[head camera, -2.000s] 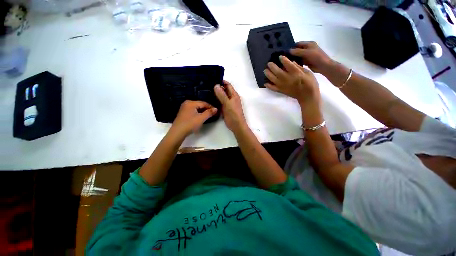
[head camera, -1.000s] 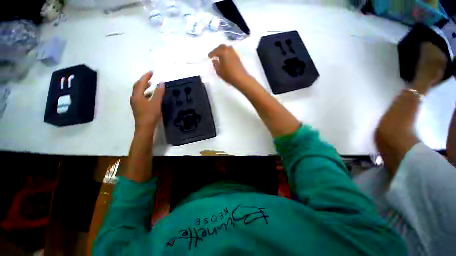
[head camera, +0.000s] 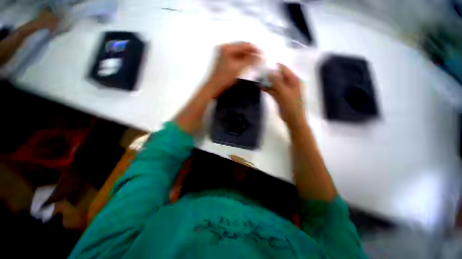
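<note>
The view is blurred. My right hand (head camera: 287, 93) pinches a small white piece (head camera: 266, 77) above the top end of a black foam insert (head camera: 237, 119). My left hand (head camera: 232, 63) is beside it, fingertips bent in close to the white piece; whether they grip anything is unclear. The insert lies flat in front of me with its dark cut-outs showing and no white piece visible in them. A filled black insert (head camera: 118, 60) at the left holds white pieces. Another black insert (head camera: 349, 88) lies at the right, with no white piece visible in it.
A thin black object (head camera: 299, 24) lies at the table's far side beside blurred clear plastic. Another person's arm (head camera: 38, 28) reaches in at the upper left. The white tabletop's (head camera: 167, 109) near edge runs below my forearms. A red object (head camera: 50, 146) is below at the left.
My hands have come together above the middle insert, and a white piece is now in my right hand. The view has turned, and the neighbour's arm at the right is gone.
</note>
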